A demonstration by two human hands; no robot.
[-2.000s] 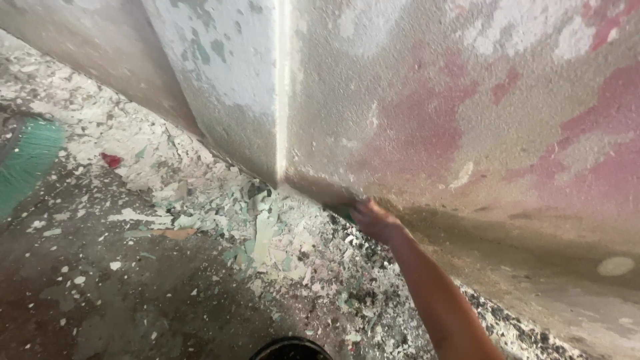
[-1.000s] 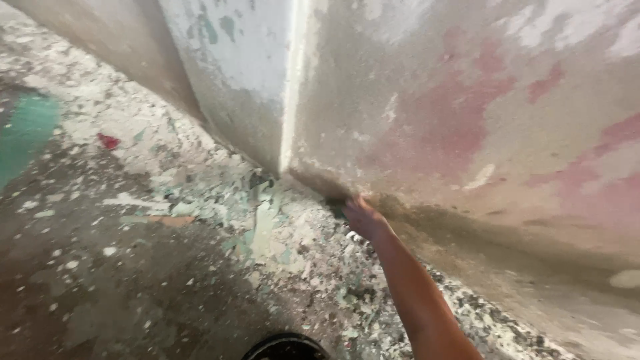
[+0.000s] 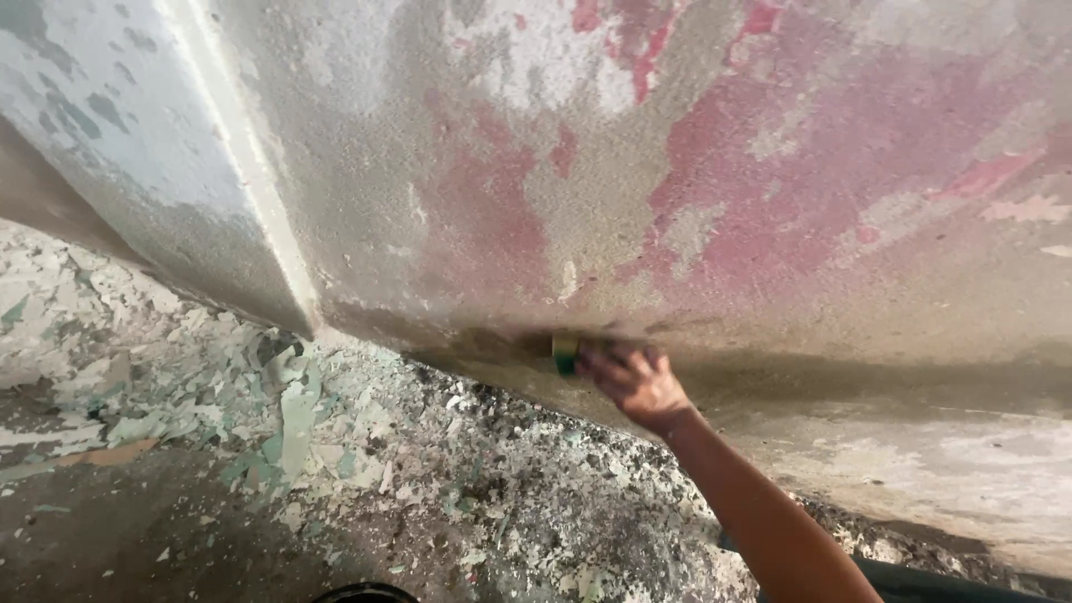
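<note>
My right hand (image 3: 632,377) is closed around a small green block-like tool (image 3: 566,353), whose exact kind I cannot tell. It holds the tool against the lower part of a rough, worn wall (image 3: 469,251) with pink and white paint patches. The hand and tool are slightly blurred. Dark, damp-looking staining surrounds them along the foot of the wall. My left hand is out of view.
Paint flakes and debris (image 3: 352,410) cover the floor along the wall's base. A pale vertical strip (image 3: 243,159) marks the wall's corner at the left. The dark round rim of a container (image 3: 366,593) shows at the bottom edge.
My right hand has moved right along the wall's base, away from the corner strip, with the green tool now plainly visible in it. The view has shifted right.
</note>
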